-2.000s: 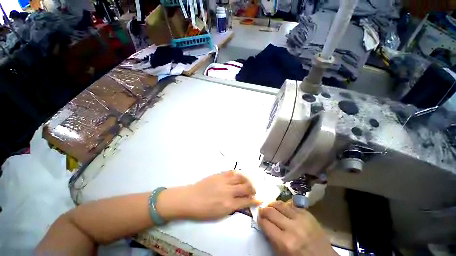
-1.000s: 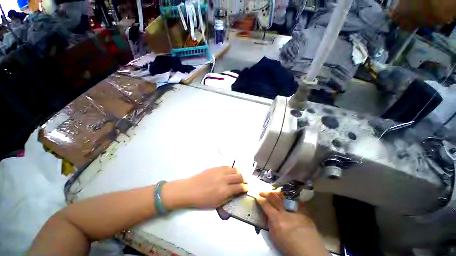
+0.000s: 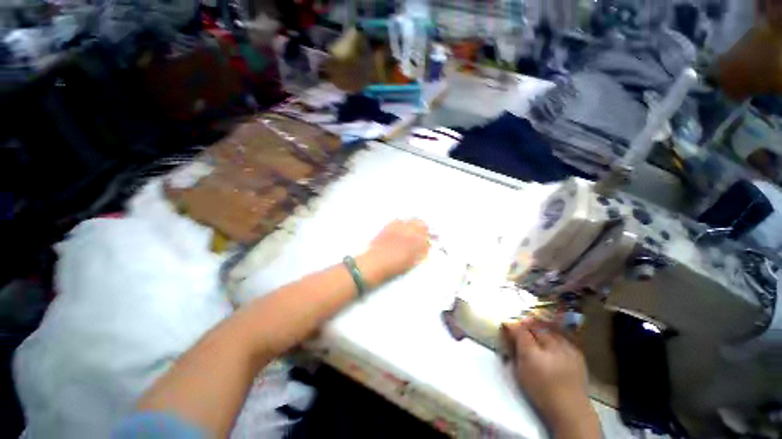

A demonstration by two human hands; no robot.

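Observation:
The off-white sewing machine (image 3: 592,244) stands at the right, its lamp-lit needle area glaring. My right hand (image 3: 549,360) is at the near side of the needle plate (image 3: 480,324), fingertips bent together; whether they hold fabric cannot be told. My left hand (image 3: 400,246), with a green bangle at the wrist, is over the middle of the white table, left of the machine head, fingers closed together and blurred. Any white piece at its fingertips is lost in the glare. The heap of white pieces (image 3: 129,300) lies at the left, below the table top.
Plastic-wrapped cardboard (image 3: 257,167) lies at the table's left edge. A black flat object (image 3: 641,369) is on the machine bed at right. Navy fabric (image 3: 514,147) and a blue basket (image 3: 393,89) are behind. Part of a person (image 3: 754,64) shows at upper right.
The view has swung left, bringing in more of the white heap. My left hand has moved away from the needle, outward over the table. My right hand remains near the needle plate.

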